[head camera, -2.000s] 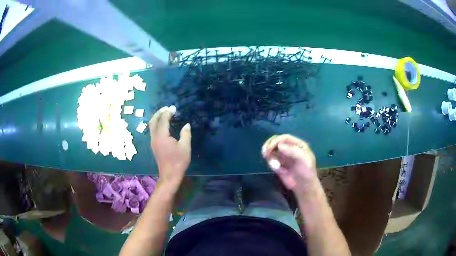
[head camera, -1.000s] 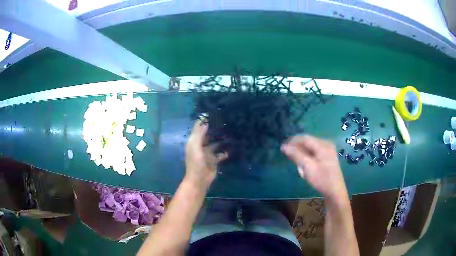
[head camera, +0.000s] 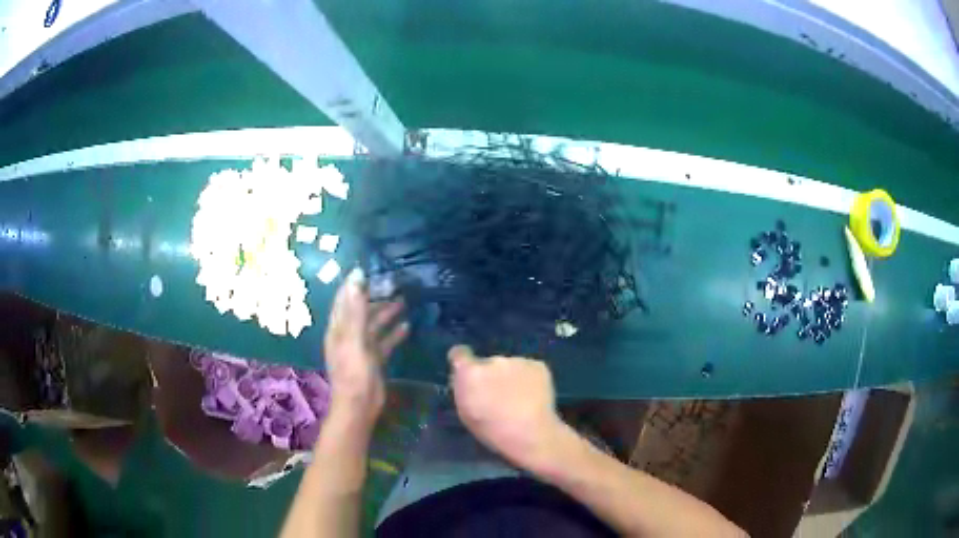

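A tangled heap of thin black H-shaped runners (head camera: 505,236) lies in the middle of the green bench, its back edge over the white strip. My left hand (head camera: 363,342) is at the heap's front left, fingers apart and slightly blurred, with nothing visible in it. My right hand (head camera: 505,405) is at the bench's front edge, below the heap, with its fingers curled; whether it holds anything is hidden. A small pale bit (head camera: 566,329) shows at the heap's front. Small glossy black parts (head camera: 799,294) lie in a loose pile at the right.
A pile of cream-white pieces (head camera: 247,247) lies at the left. A yellow tape roll (head camera: 875,223), a slim cream handle (head camera: 859,265) and translucent pieces (head camera: 946,299) are at the right. Pink-purple parts (head camera: 268,401) and a large carton (head camera: 726,452) are below the bench edge. A grey upright (head camera: 315,74) stands behind.
My right hand has moved left and down, from the heap's right side to the bench's front edge. My left hand has moved to the heap's left side. The heap has spread left.
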